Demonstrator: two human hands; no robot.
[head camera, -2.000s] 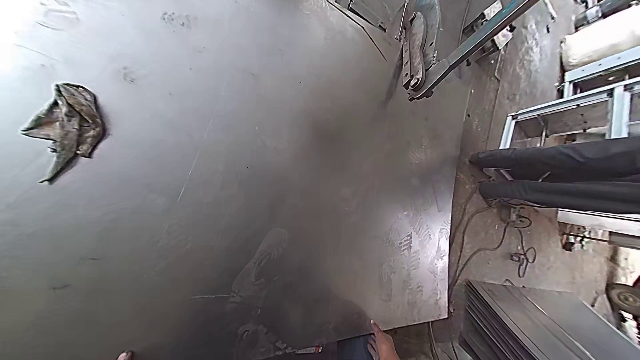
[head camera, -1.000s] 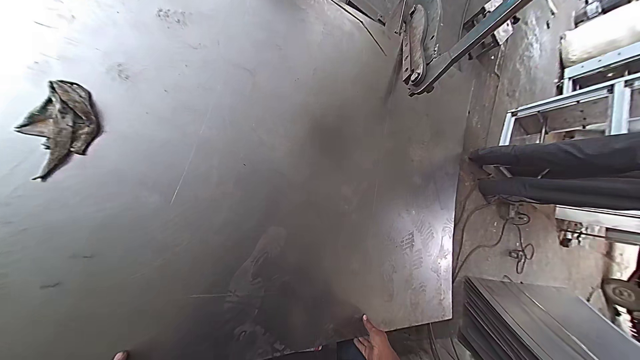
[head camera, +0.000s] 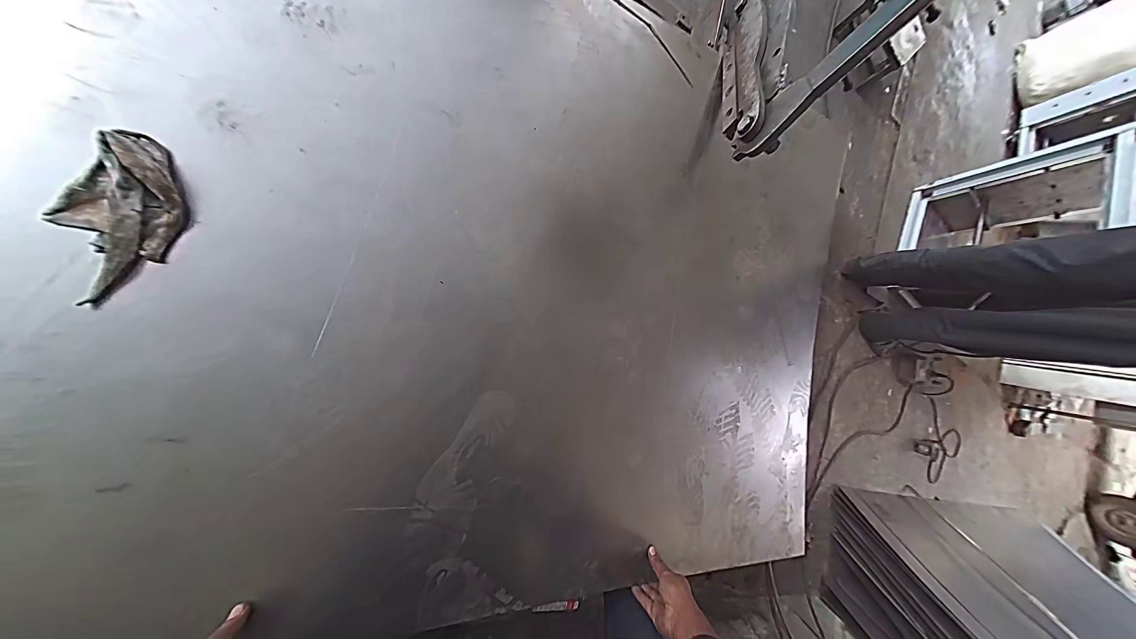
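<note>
A large grey metal sheet (head camera: 497, 293) fills most of the view, with scuffs and shoe prints on its surface. My right hand (head camera: 672, 602) grips the sheet's near edge, thumb on top and fingers below. At the bottom left, my left hand (head camera: 232, 619) shows only a thumb over the sheet; its fingers are hidden, so its hold cannot be made out. A crumpled, stained cloth (head camera: 138, 204) lies on the sheet at the upper left, away from both hands.
A metal lever mechanism (head camera: 750, 89) stands over the sheet's far right part. At the right are a person's dark-trousered legs (head camera: 1003, 306), a metal ladder-like frame (head camera: 985, 176), cables (head camera: 901, 417) on the floor and a stack of metal sheets (head camera: 941, 550).
My right hand shows more at the near edge than two seconds ago. The cloth and the sheet have shifted slightly in view. The person's legs have stayed in place.
</note>
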